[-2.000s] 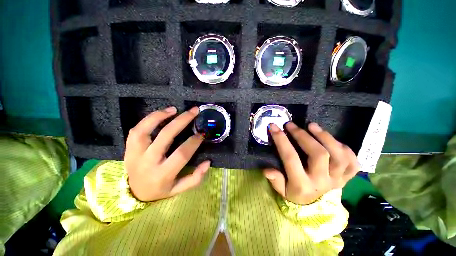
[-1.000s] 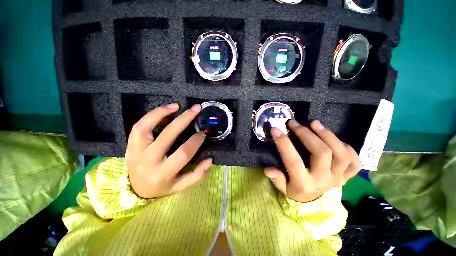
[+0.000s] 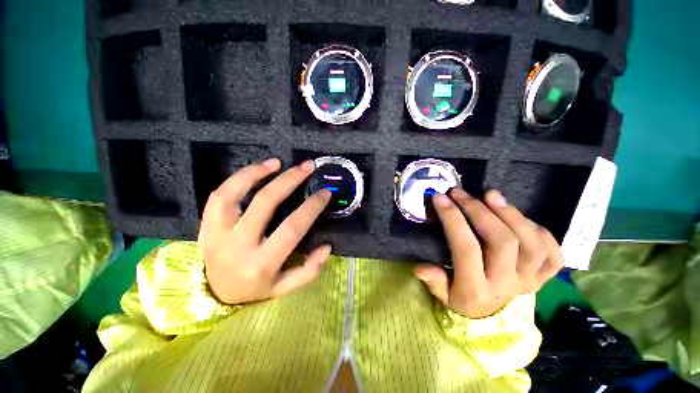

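Observation:
A black foam tray (image 3: 322, 140) with square pockets lies in front of me. In its near row, one smartwatch (image 3: 347, 179) has a dark face with small coloured text. Another smartwatch (image 3: 418, 183) beside it shows a bright white face with a blue spot. My left hand (image 3: 257, 234) is spread over the tray, fingertips on the left rim and face of the dark watch. My right hand (image 3: 495, 249) has its index fingertip at the lower right of the bright face and another fingertip at its right rim. Neither hand grips anything.
The row behind holds two watches (image 3: 337, 85) (image 3: 442, 90) with green blocks and a tilted watch (image 3: 553, 90) at right. More watches are cut off at the top. A white label (image 3: 589, 215) is at the tray's right edge. Yellow striped sleeves show at both sides.
The tray and watches sit slightly further right in view. My left index fingertip has moved from the dark watch's rim onto its face. The bright face's picture has changed.

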